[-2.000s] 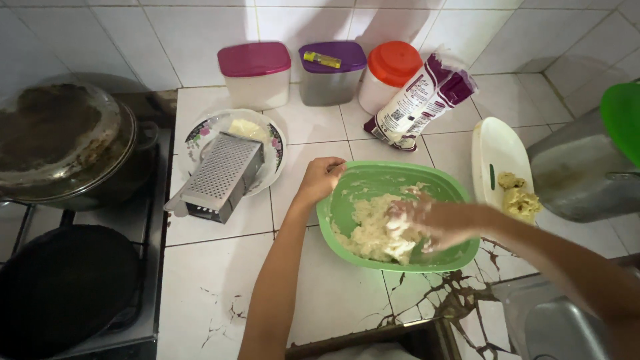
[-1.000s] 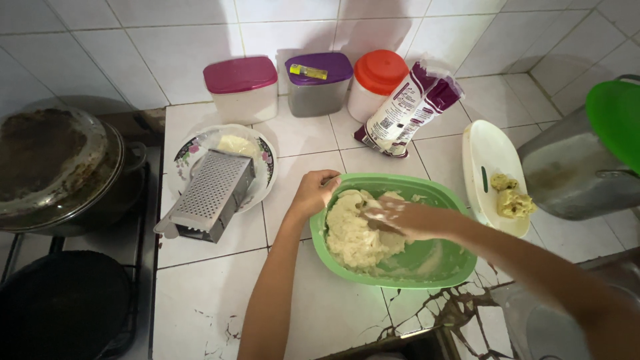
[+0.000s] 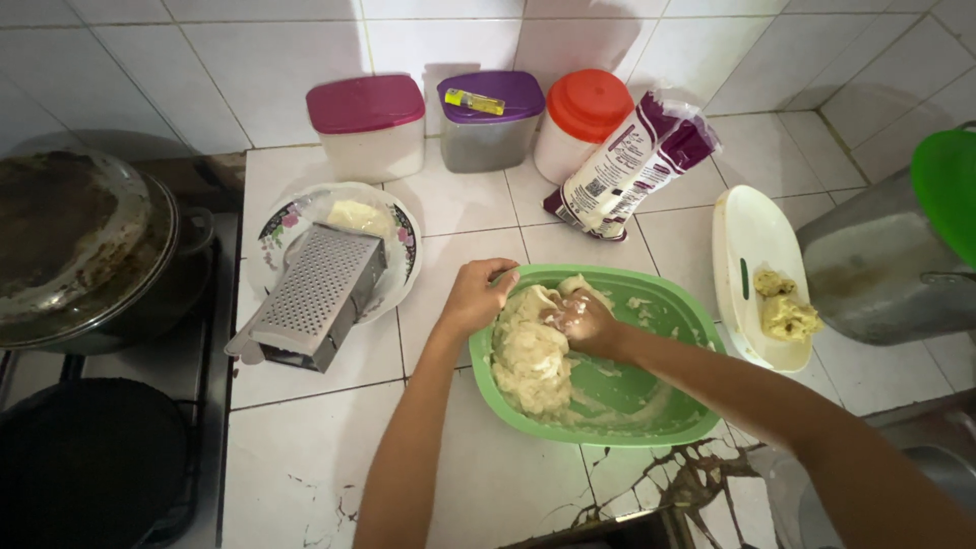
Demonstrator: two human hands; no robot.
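Note:
A green plastic basin (image 3: 610, 436) stands on the tiled counter with a mass of pale, sticky dough (image 3: 534, 362) gathered at its left side. My left hand (image 3: 480, 296) grips the basin's rim at the upper left. Inside the basin, my right hand (image 3: 583, 320) presses into the upper part of the dough, its fingers partly buried and smeared with it. Thin smears of dough coat the basin's right part. To the left, a metal box grater (image 3: 316, 293) lies tilted across a flowered plate (image 3: 408, 263), beside a pale yellow piece of food (image 3: 358, 217).
Behind the basin stand lidded containers (image 3: 371, 133), one bearing a yellow lighter (image 3: 474, 101), and an open plastic bag (image 3: 629, 168). At right are a white dish (image 3: 755, 229) with yellowish lumps (image 3: 789, 316) and a metal pot (image 3: 869, 259). A stove with a lidded pot (image 3: 84, 252) and black pan (image 3: 91, 461) is left.
The dough has shifted to the basin's left side. My right hand has moved left within the basin since the earliest frame. My left hand stays at the rim.

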